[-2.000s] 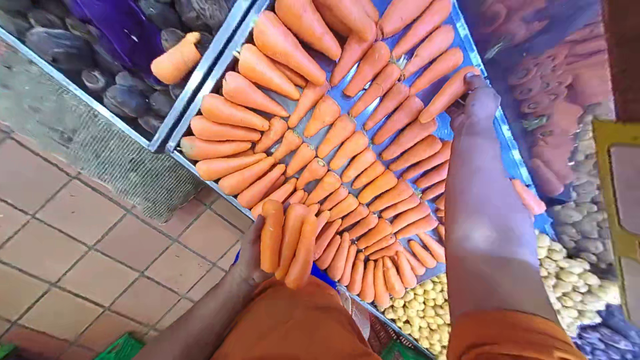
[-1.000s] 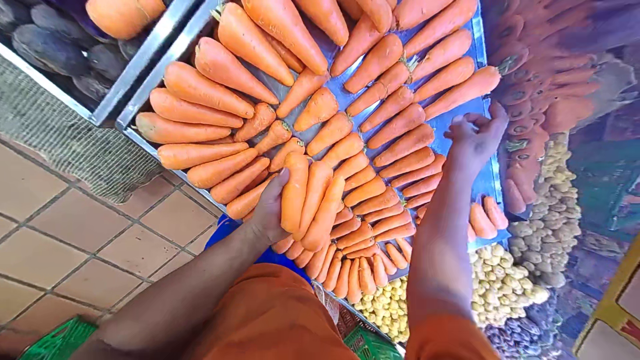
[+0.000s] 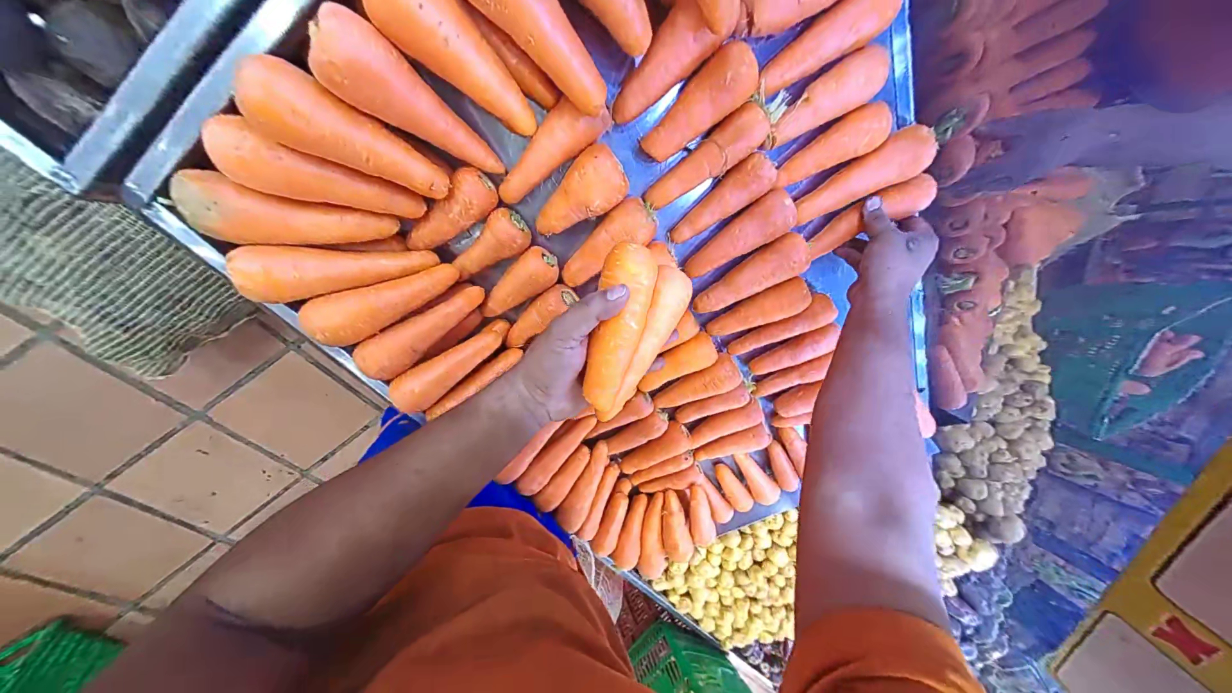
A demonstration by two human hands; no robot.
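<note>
Rows of carrots (image 3: pixel 327 125) lie fanned out on a metal display tray (image 3: pixel 837 274). Above the tray's middle, my left hand (image 3: pixel 563 371) is closed around a small bunch of carrots (image 3: pixel 626 327), its thumb lying over them. My right hand (image 3: pixel 895 245) is at the tray's right edge, its fingers and thumb on a carrot (image 3: pixel 837 228) at the end of a row. Part of that carrot is hidden by the hand.
A metal-edged bin (image 3: pixel 154 96) of dark produce adjoins at the upper left. Small yellow potatoes (image 3: pixel 741 577) lie beyond the tray's lower edge. A reflective panel (image 3: pixel 1107 231) borders the right. Green crates (image 3: pixel 674 659), a mesh sack (image 3: pixel 144 279) and floor tiles (image 3: pixel 260 404) are lower down.
My right hand, apart from the carrots with its fingers spread one second ago, now has hold of a carrot at the right edge. My left hand still holds its bunch. The view has moved closer.
</note>
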